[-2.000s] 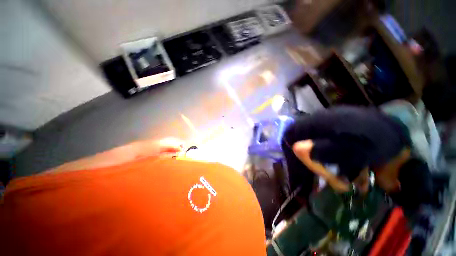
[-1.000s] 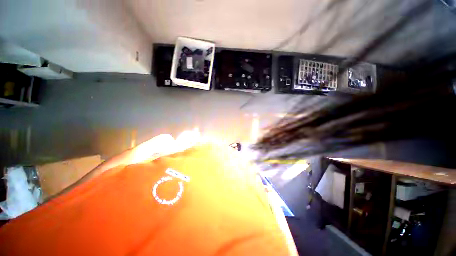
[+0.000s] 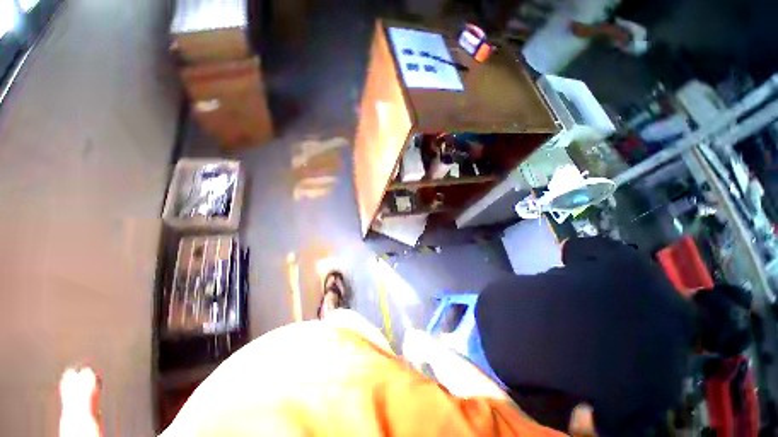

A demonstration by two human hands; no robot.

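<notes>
My left hand [image 3: 78, 391] is low at the left, small and overexposed; its finger pose is unclear and no held object shows. My right hand cannot be made out. A pale blown-out shape lies beside my orange shirt [image 3: 367, 388]. A light compartment tray [image 3: 203, 286] with dark parts in its cells lies on black trays [image 3: 196, 350] along the wall, to the right of my left hand. Beyond it is a whitish bin [image 3: 200, 226] with shiny clear and dark contents.
Cartons [image 3: 223, 98] stand past the bins. A wooden cabinet [image 3: 382, 141] with open shelves is ahead. At right, a person in black [image 3: 580, 333] bends by a blue stool [image 3: 452, 316]. A white fan [image 3: 567, 201] and red trays [image 3: 731, 397] are beyond. A shoe [image 3: 333, 292] shows below.
The view has turned, so the tray row now runs up the left side. Cartons, cabinet and the person in black show now; the dark strands across the view are gone.
</notes>
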